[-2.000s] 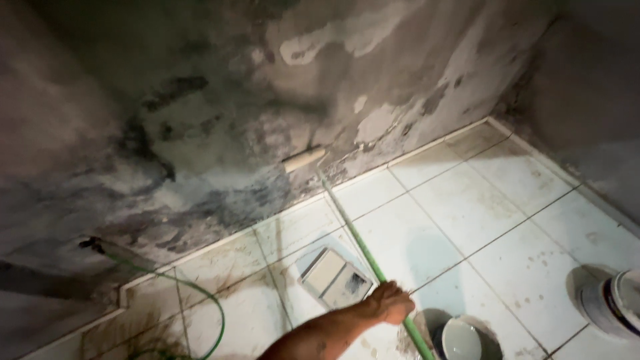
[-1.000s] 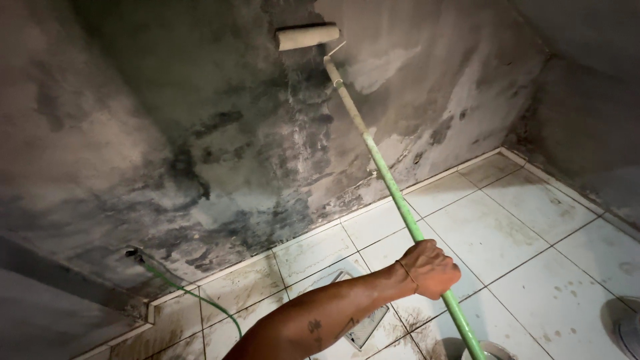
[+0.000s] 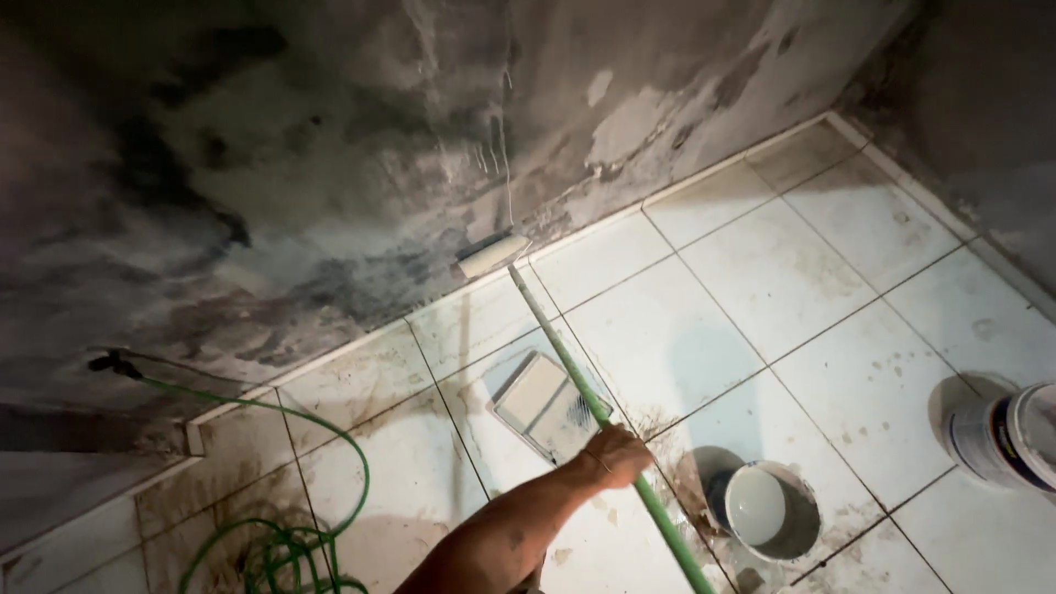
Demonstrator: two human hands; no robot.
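Observation:
My left hand [image 3: 619,455] is closed around the green extension pole [image 3: 569,363], partway along it. At the pole's far end a paint roller [image 3: 493,254] with a pale sleeve lies low against the stained wall, just above the baseboard. Between my hand and the roller, a paint tray [image 3: 549,404] sits on the tiles, partly behind the pole and my forearm. To the right of my hand stands a round bucket [image 3: 773,510] with whitish liquid in it. My right hand is out of view, and the pole's near end runs off the bottom edge.
A green cable [image 3: 363,462] loops over the tiles at the left, coiled near the bottom edge, with a black end [image 3: 115,363] by the wall. A labelled paint bucket [image 3: 994,441] stands at the right. Dark stains and peeling patches mark the wall [image 3: 330,181]. White baseboard [image 3: 701,177] borders the tiles.
The roller went from low on the wall to higher up a second ago, and is now back down near the baseboard. My left hand stays on the pole throughout. The view tilts as well.

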